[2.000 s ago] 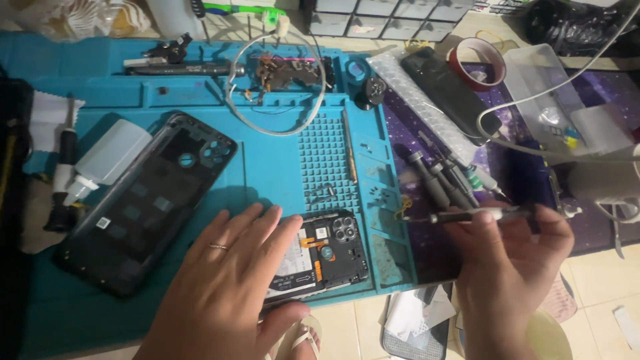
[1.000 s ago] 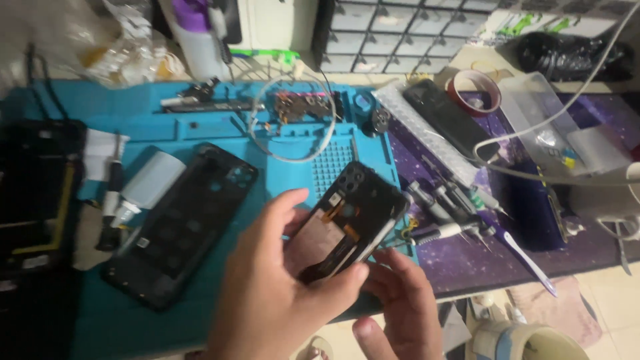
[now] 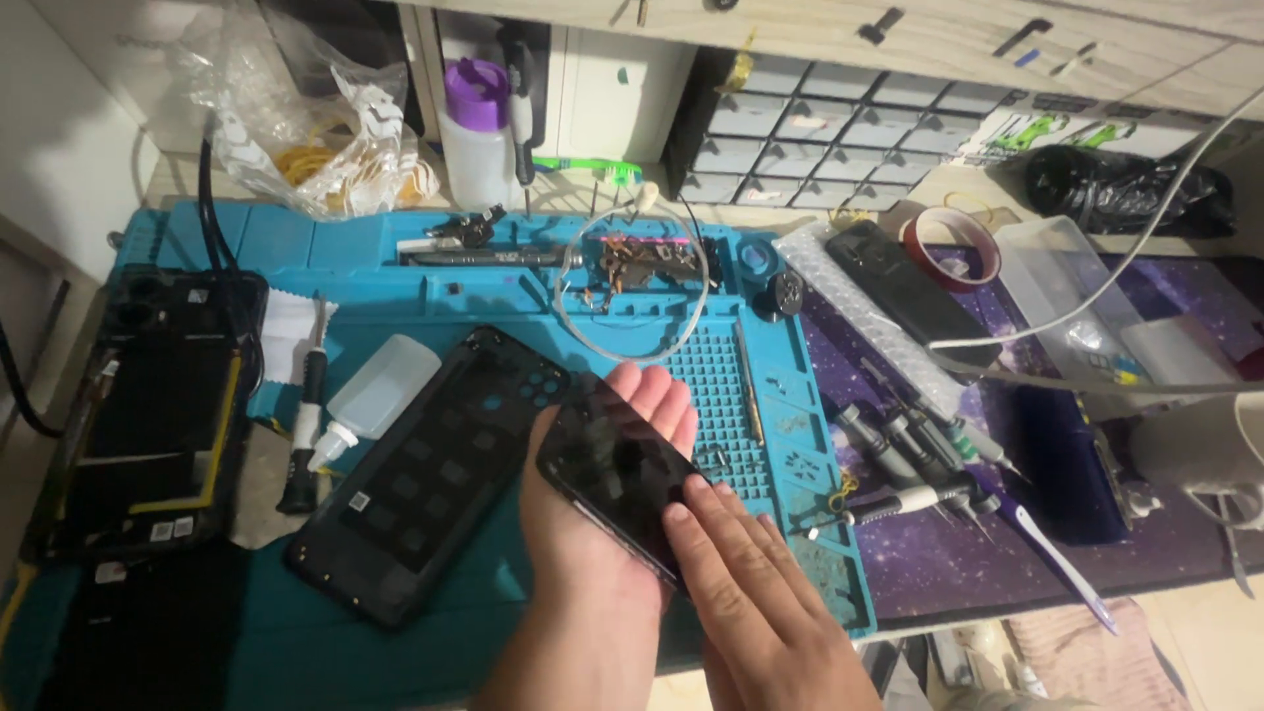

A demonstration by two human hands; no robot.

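Observation:
A smartphone [image 3: 617,459] lies screen up across the palm of my left hand [image 3: 583,553], its glass dark. The fingers of my right hand [image 3: 755,583] rest on the lower end of the screen. Under and left of the hands, a detached phone back cover [image 3: 425,484] lies inner side up on the teal silicone repair mat [image 3: 523,632]. Beside it are a white squeeze bottle [image 3: 385,385] and a black-and-white screwdriver [image 3: 308,425]. Another screwdriver [image 3: 908,502] lies at the mat's right edge.
An opened phone [image 3: 163,425] lies far left. Several tools, a purple-handled brush [image 3: 1057,563] and a dark phone [image 3: 908,291] are on the galaxy-print mat [image 3: 918,583] at right. A white cable [image 3: 1086,301] crosses there. A small-drawer cabinet [image 3: 820,133] stands behind.
The phone, on the mat under my left hand at first, is lifted and now turned screen up. My right hand has let go of the screwdriver and come to the phone. The view has shifted.

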